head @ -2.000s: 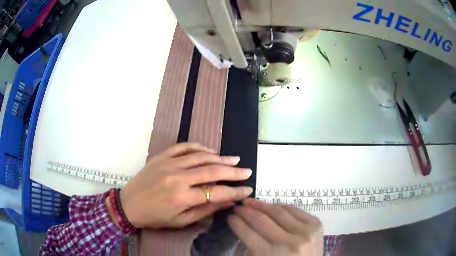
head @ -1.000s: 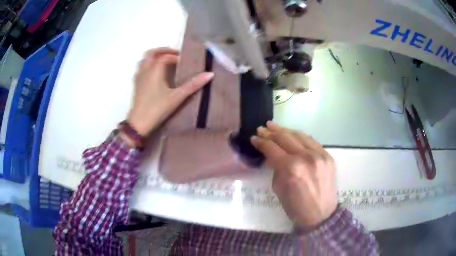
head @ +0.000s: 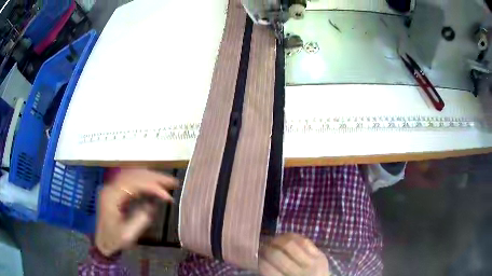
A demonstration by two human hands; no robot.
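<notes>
A long pinkish-brown striped band with a black tape or zipper along its middle runs from under the sewing machine's needle area, over the table's front edge, and down towards the lap. A dark fabric strip lies along and partly under its right side. My right hand is at the band's lower right end with fingers curled at the fabric; its fingertips are partly hidden. My left hand is left of the band, blurred, off the fabric, with fingers apart and nothing seen in it.
A white table carries a measuring strip near its front edge. Red-handled snips lie right of the needle. Blue crates stand at the left. A thin thread piece lies on the metal bed.
The view has shifted, so the machine sits higher. The band now hangs flat over the edge instead of folded on the table. My left hand has left the band; my right hand has moved down off the table.
</notes>
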